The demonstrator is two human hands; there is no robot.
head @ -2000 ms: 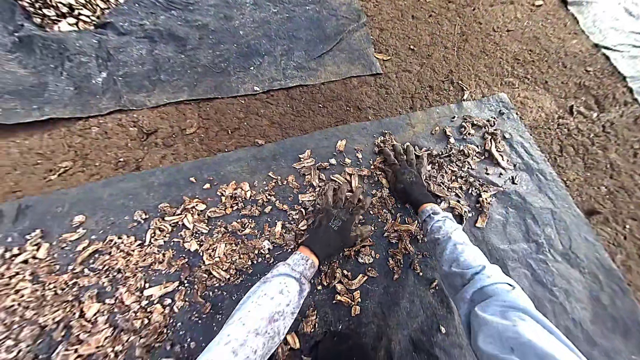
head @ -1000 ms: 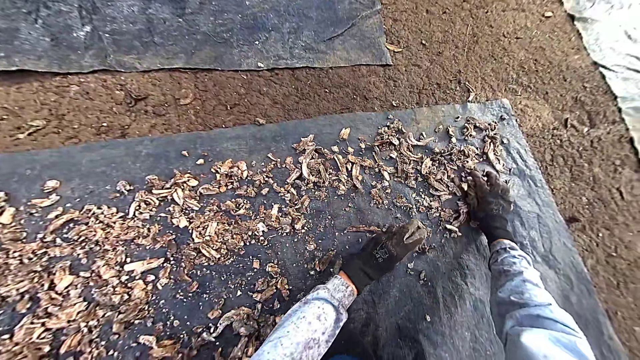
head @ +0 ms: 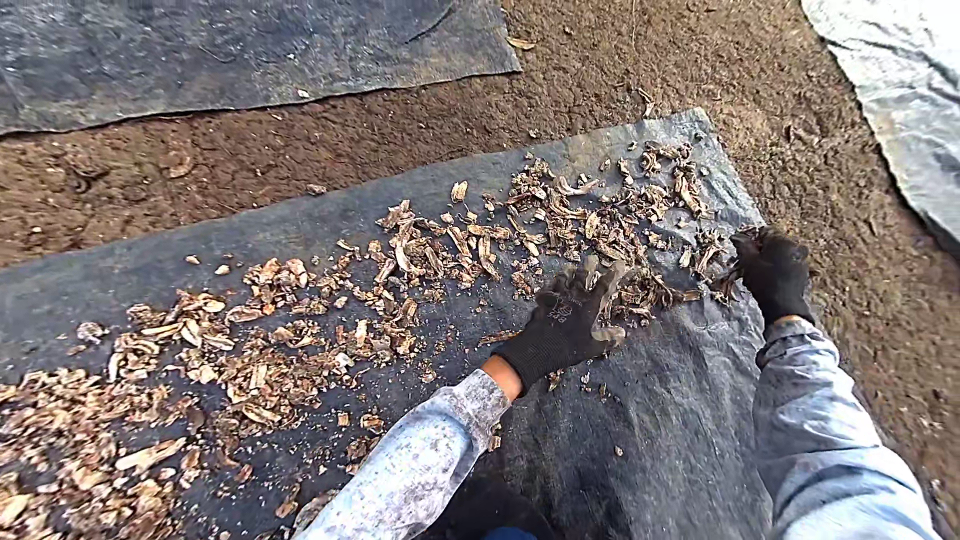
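Note:
Brown dried chips and strips of plant material [head: 420, 251] lie scattered over a dark woven ground sheet [head: 660, 420]. My left hand [head: 566, 319], in a black work glove with grey fingertips, rests with spread fingers against the near side of the pieces right of centre. At the sheet's right edge is my right hand [head: 772, 274], also in a black glove, its fingers curled down by a few dark strips [head: 724, 285]. Whether those fingers grip any strips cannot be told. A denser spread of chips [head: 82, 450] covers the sheet at the lower left.
Bare brown soil [head: 360, 150] runs behind the sheet and along its right side. A second dark sheet [head: 247, 52] lies at the upper left, and a pale grey sheet [head: 900, 82] at the upper right.
Both hands have moved right across the sheet since the earliest frame. My left hand's fingers, closer together one second ago, are now spread at the pieces.

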